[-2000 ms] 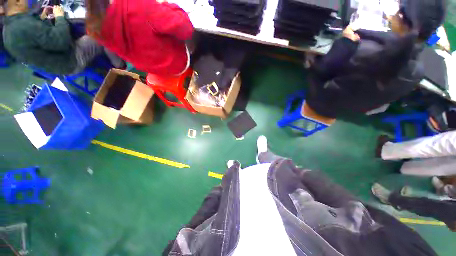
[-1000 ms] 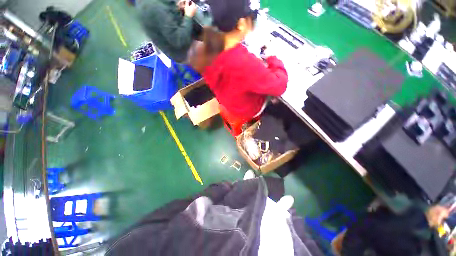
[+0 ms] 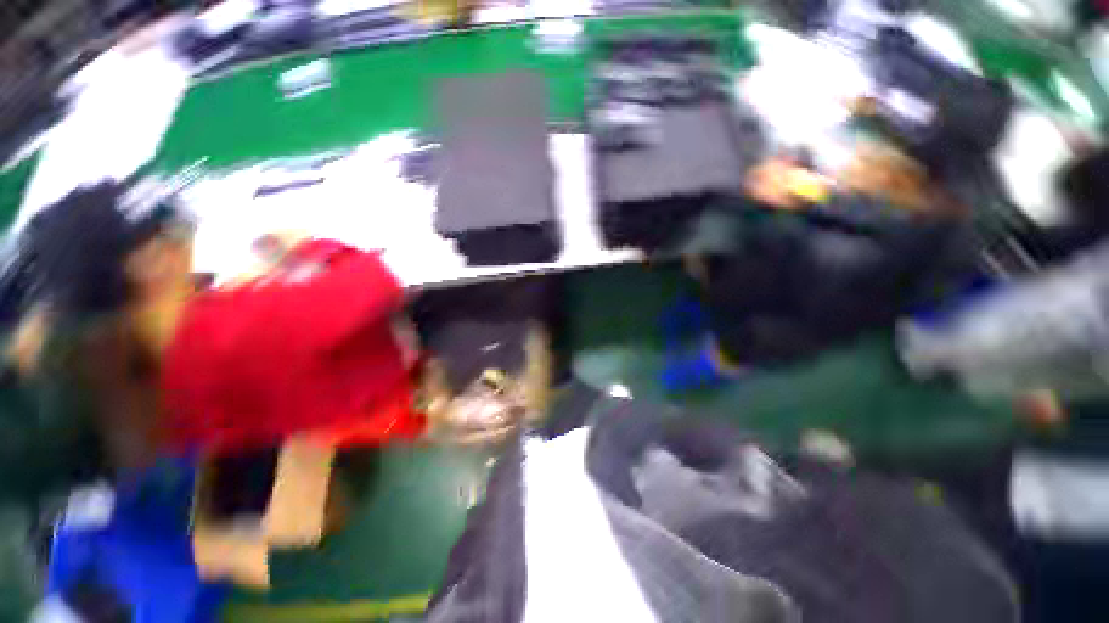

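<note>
Neither of my hands shows; the frame is strongly blurred, with only my dark jacket and white shirt front at the bottom. Nearest in front of me is the workbench [image 3: 365,201] with a white and green top. A stack of flat black trays [image 3: 493,164] stands at its middle. A second black stack [image 3: 669,164] stands to the right of it, with small dark pieces on its far part [image 3: 657,85]. A pale strip of bench shows between the two stacks.
A person in red [image 3: 286,353] sits at the bench on the left. A person in dark clothes [image 3: 827,274] is at the right. A carton with scrap [image 3: 535,371] stands under the bench edge. An open carton [image 3: 298,487] and a blue crate [image 3: 140,535] stand at lower left.
The view has swung round to face the bench squarely. The black stacks now show near the middle instead of at the right, and the person in red shows further left.
</note>
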